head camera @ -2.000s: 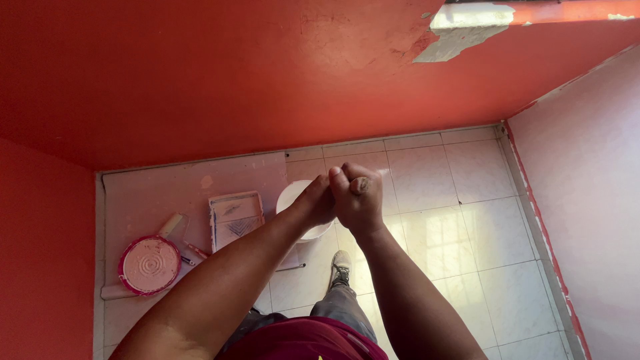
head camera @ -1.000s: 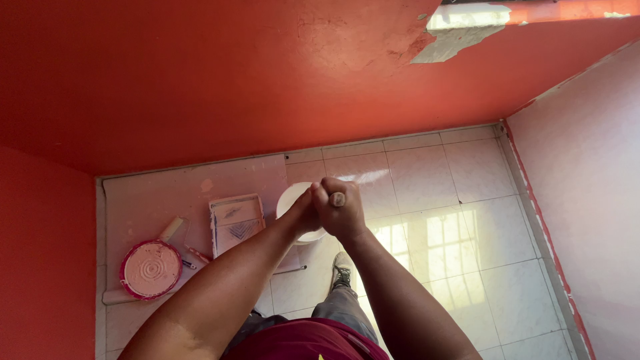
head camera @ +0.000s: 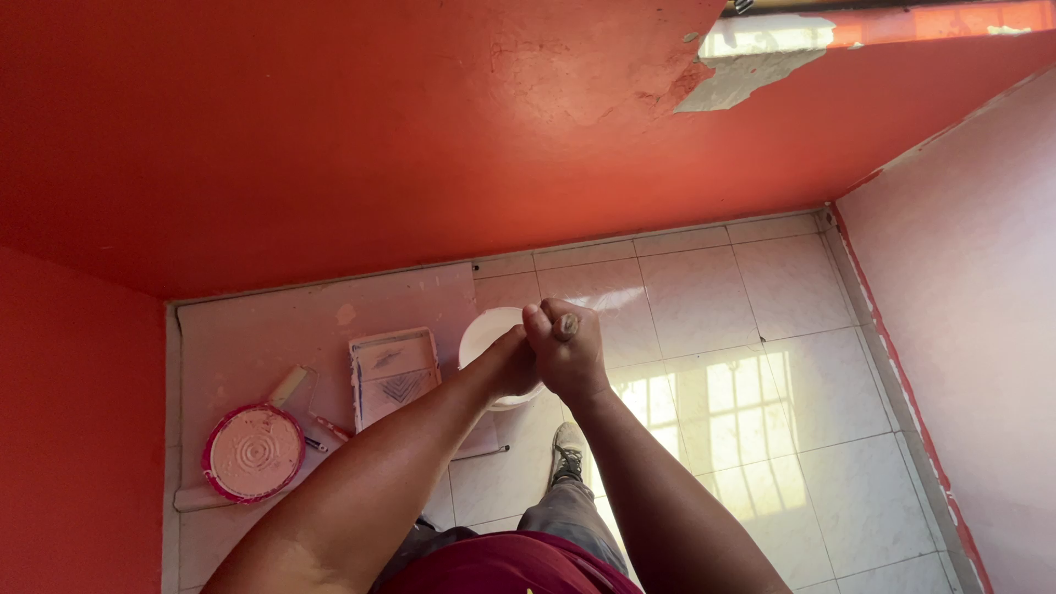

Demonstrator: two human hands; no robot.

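Observation:
Over a white bucket (head camera: 483, 330) on the floor, both hands are close together around a wooden stick (head camera: 566, 327), whose blunt end points up at the camera. My right hand (head camera: 575, 355) is closed around the stick just below that end. Against it on the left, my left hand (head camera: 518, 363) is wrapped with its thumb side up; its grip on the stick is mostly hidden. The hands and left forearm cover part of the bucket, and the stick's lower part cannot be seen.
Left of the bucket, a paint tray (head camera: 396, 384) lies on a floor sheet (head camera: 272, 330). A paint roller (head camera: 289, 384), a brush handle (head camera: 316, 445) and a round pink-rimmed paint container (head camera: 256, 453) are farther left. A red wall (head camera: 412, 148) stands ahead, a pale wall (head camera: 973, 247) at right.
Both hands, still together on the stick, have shifted slightly left and toward my body since the earliest frame. The tray and paint container have stayed put.

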